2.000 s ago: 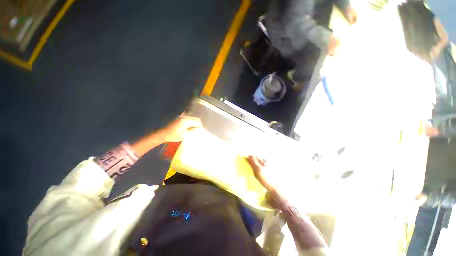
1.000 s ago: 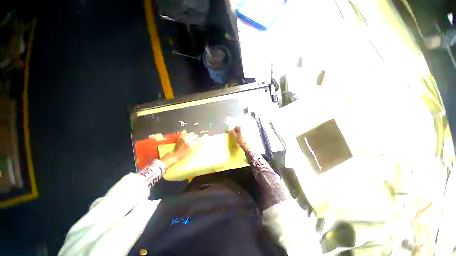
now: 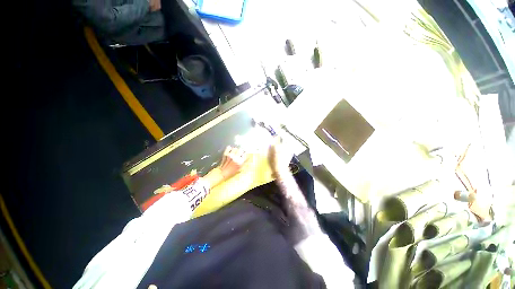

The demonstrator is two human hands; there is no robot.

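A bright yellow leather piece (image 3: 240,186) lies at the near edge of the dark side work board (image 3: 169,155). My left hand (image 3: 230,163) is on its upper edge, fingers bent and close together. My right hand (image 3: 275,155) is at its right end. Glare washes out the fingertips of both hands, so whether either grips the piece is unclear. An orange-red piece (image 3: 178,186) lies on the board by my left wrist, partly under my left forearm.
A white bench holds a brown square (image 3: 344,130) with a thin white line, rolled panels (image 3: 402,234) at lower right, small dark items (image 3: 281,76) and a blue tray (image 3: 221,8). A bucket (image 3: 196,72) stands on the floor near a seated person's grey sleeve (image 3: 121,20).
The view has turned, and the board now slants up to the right. More of the bench and the rolled panels show. Both hands remain at the yellow piece.
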